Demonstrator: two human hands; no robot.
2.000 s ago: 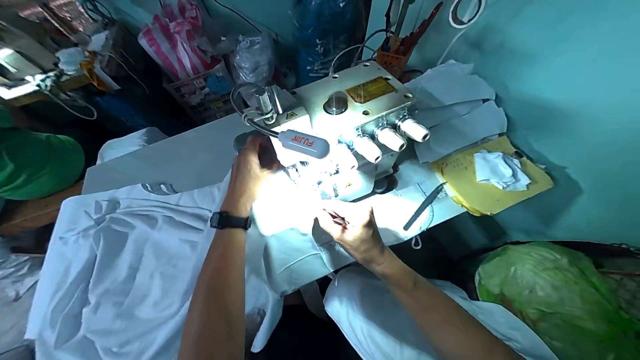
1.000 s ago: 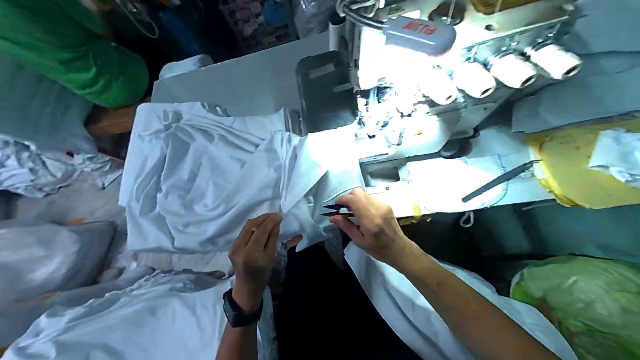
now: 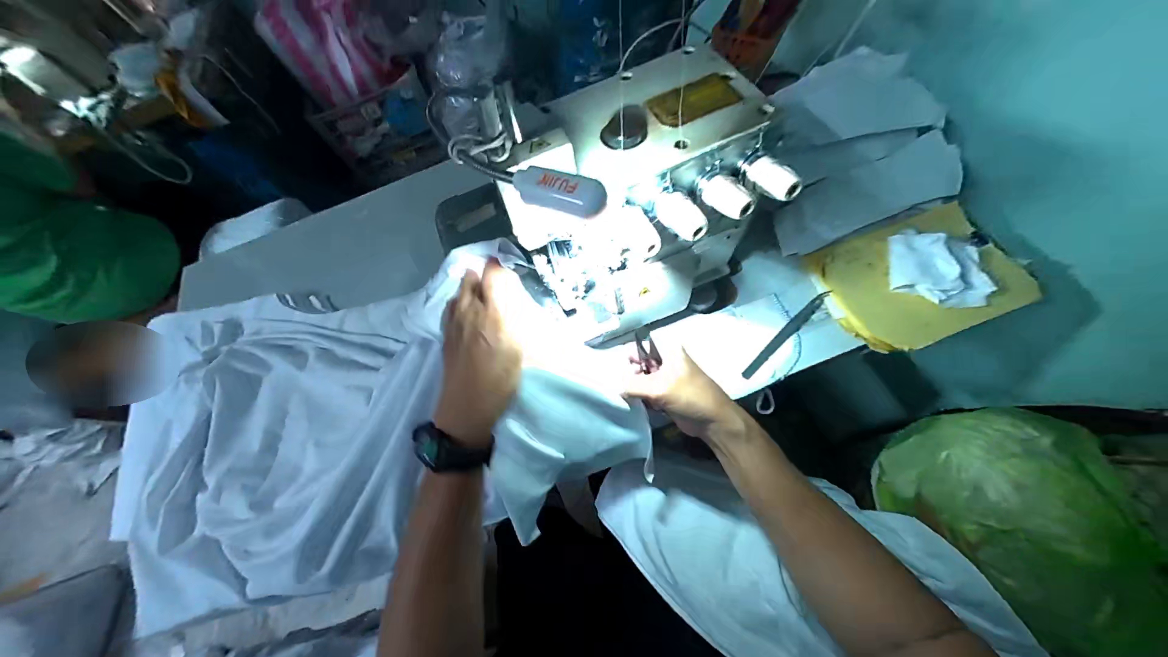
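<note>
White fabric (image 3: 301,447) spreads over the left of the table and runs up to an overlock sewing machine (image 3: 657,119). My left hand (image 3: 479,356), with a dark watch at the wrist, grips a gathered part of the cloth just left of the needle area. Close to the front of the machine is my right hand (image 3: 675,383), holding small dark thread snips (image 3: 646,351) with its fingers at the fabric's edge. A lamp (image 3: 558,190) shines on the needle area, where glare hides detail.
A dark flat strip (image 3: 785,336) lies right of the machine. Beyond it are a yellow pad (image 3: 922,283) with a folded white cloth (image 3: 940,266) and grey fabric pieces (image 3: 867,173). A green plastic bag (image 3: 1013,520) stands lower right. A person in green (image 3: 82,237) is at the left.
My left hand has moved from the fabric's near edge up beside the machine, bringing cloth with it. My right hand has moved back close to the machine, with the snips still in it.
</note>
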